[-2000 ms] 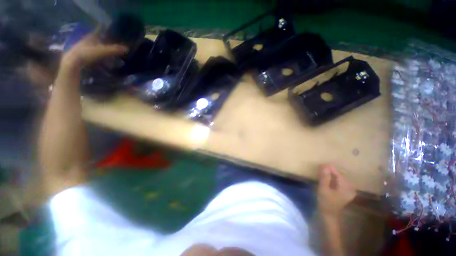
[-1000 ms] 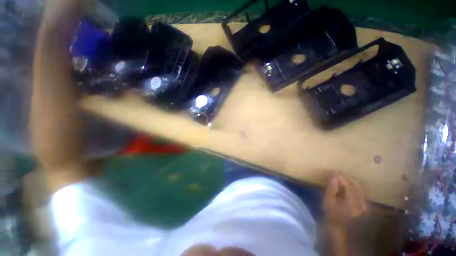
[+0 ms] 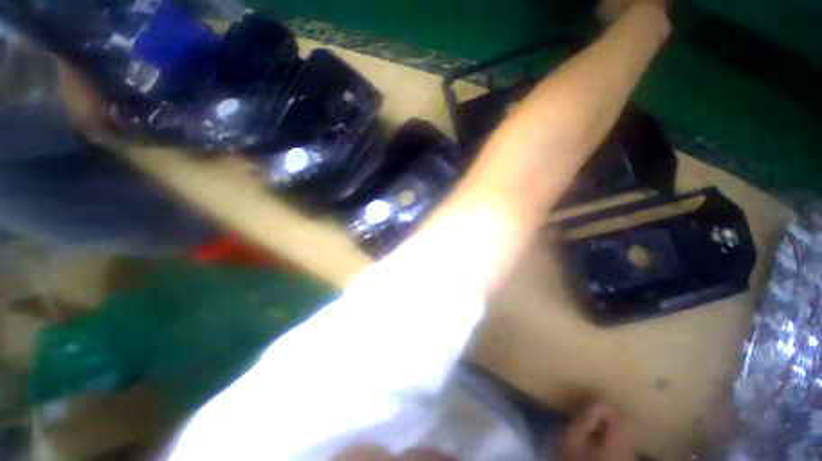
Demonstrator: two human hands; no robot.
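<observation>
My left hand is at the top edge, blurred and cut off; its arm reaches across the bench and hides part of the middle housings. My right hand is at the bench's near edge at the bottom, fingers curled, blurred; I cannot tell if it holds anything. A black housing with a bare round hole lies at the right. Another black housing is behind my left arm. Left of the arm, a black housing has a bright white disc.
More black housings with white discs are grouped at the left on the tan bench. A blue object is behind them. Clear plastic with stock is at the right. Another person's blurred arm is at the far left.
My left arm has swung from the left side across the bench to the top right. The view has shifted, so my right hand now sits lower in the picture.
</observation>
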